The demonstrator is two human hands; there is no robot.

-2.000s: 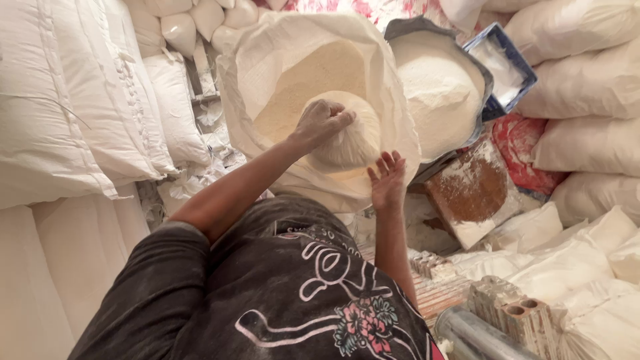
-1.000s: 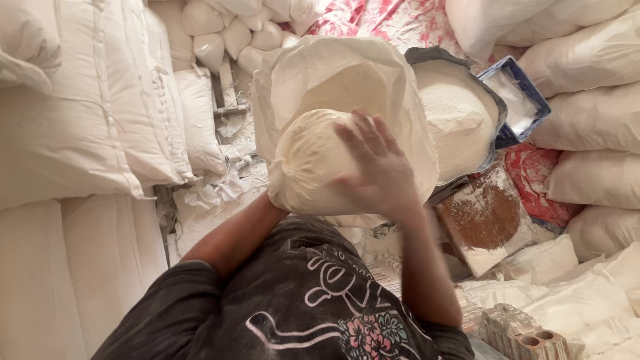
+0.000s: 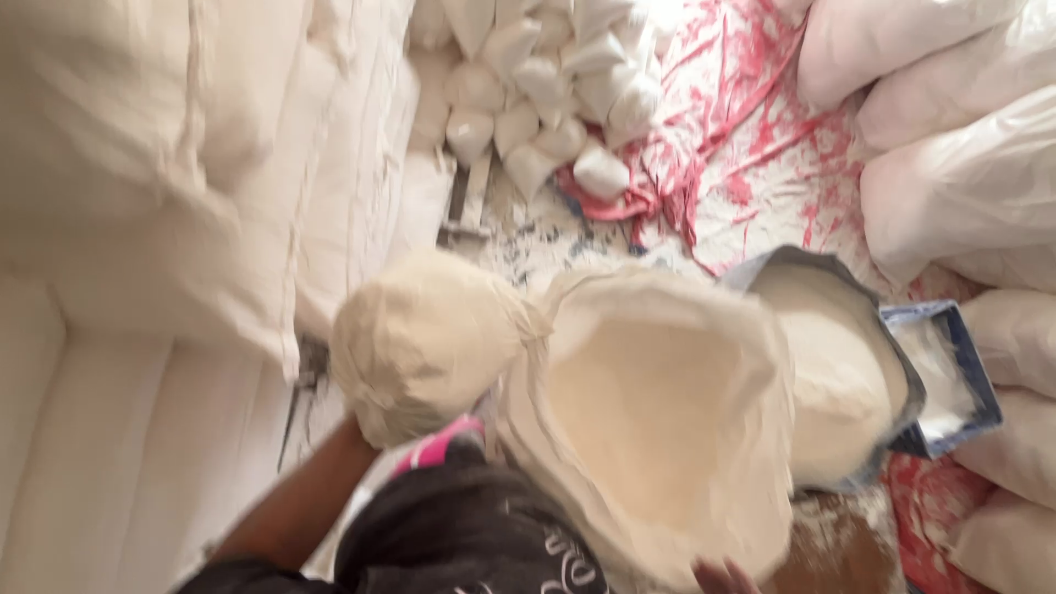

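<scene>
A full, tied bag of pale powder (image 3: 429, 338) rests on my left hand (image 3: 365, 427), which is almost wholly hidden beneath it; only the wrist area shows. The bag's gathered neck points right, towards the rim of a large open white sack (image 3: 763, 330). Pale powder (image 3: 635, 404) fills the hollow inside that sack. At the bottom edge, by the sack's near side, the blurred fingers of my right hand (image 3: 726, 576) show slightly apart, with nothing seen in them; the rest is cut off.
Right of the sack stand a grey sack of white powder (image 3: 825, 379) and a blue container (image 3: 978, 371). Small filled bags (image 3: 544, 91) are heaped at the back beside a powder-covered red sheet (image 3: 742, 165). Large white sacks (image 3: 231, 181) line the left; others (image 3: 965, 181) line the right.
The tied bag has moved out of the open sack to its left, borne by my left hand. My right hand has left the bag and come down to the bottom edge. The view has shifted.
</scene>
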